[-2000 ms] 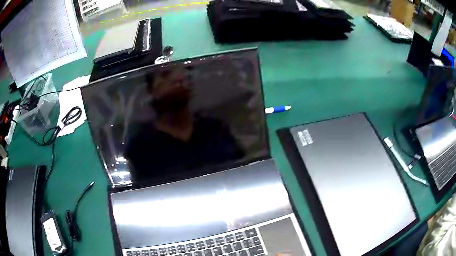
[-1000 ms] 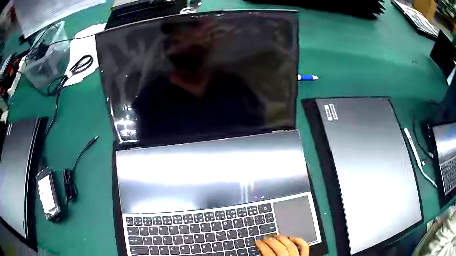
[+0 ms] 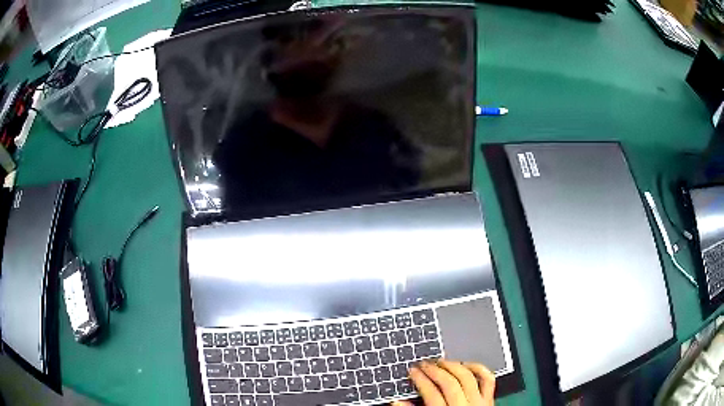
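Note:
An open dual-screen laptop lies in front of me. Its main display is dark and mirrors a person. Its second screen glares white above the keyboard. The touchpad is at the right of the keys. My right hand enters from the bottom edge, its fingertips at the right end of the lower keys and just below the touchpad's left part. It holds nothing that I can see, and its palm is cut off by the frame. My left hand is not in view.
A closed laptop lies on a black mat at the right, another at the left. A power adapter, a clear plastic box, a blue and white pen and a white cable lie around. A person's sleeve shows at bottom right.
My right hand came into view over the keyboard's right end, and since a second ago more of it shows. The view has tilted down, so the laptop sits higher in the picture.

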